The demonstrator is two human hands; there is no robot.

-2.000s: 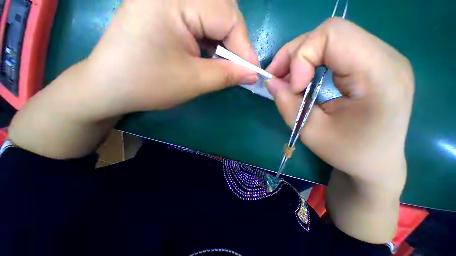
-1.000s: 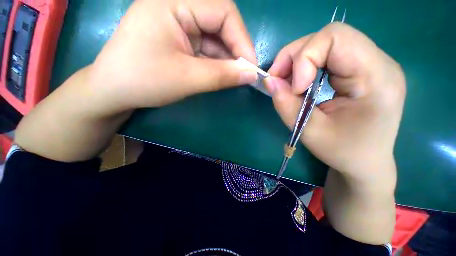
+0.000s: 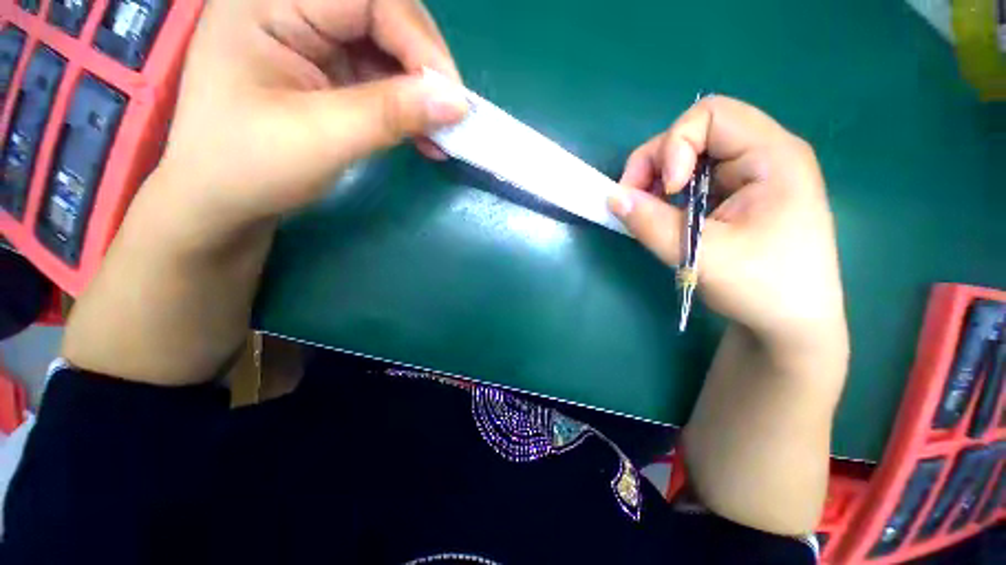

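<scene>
A narrow white label strip [image 3: 530, 157] is stretched between my hands above the green bench. My left hand [image 3: 298, 121] pinches its left end between thumb and fingers. My right hand [image 3: 761, 210] pinches its right end between thumb and index finger. My right hand also holds the dark tweezers [image 3: 694, 226], with a gold-brown band low down, across the palm. Part of the tweezers is hidden by the fingers. No print can be read on the strip.
A red foam phone tray [image 3: 130, 149] with dark phones lies at the left. Another red tray with phones [image 3: 935, 430] is at the lower right. The green bench top [image 3: 463, 298] ends at an edge near my body. A yellow-wrapped item [image 3: 980, 50] is at the upper right.
My hands have moved apart, and the strip that was folded or edge-on between the fingertips now shows at length. The view has shifted, so more of the left tray and the right tray appear.
</scene>
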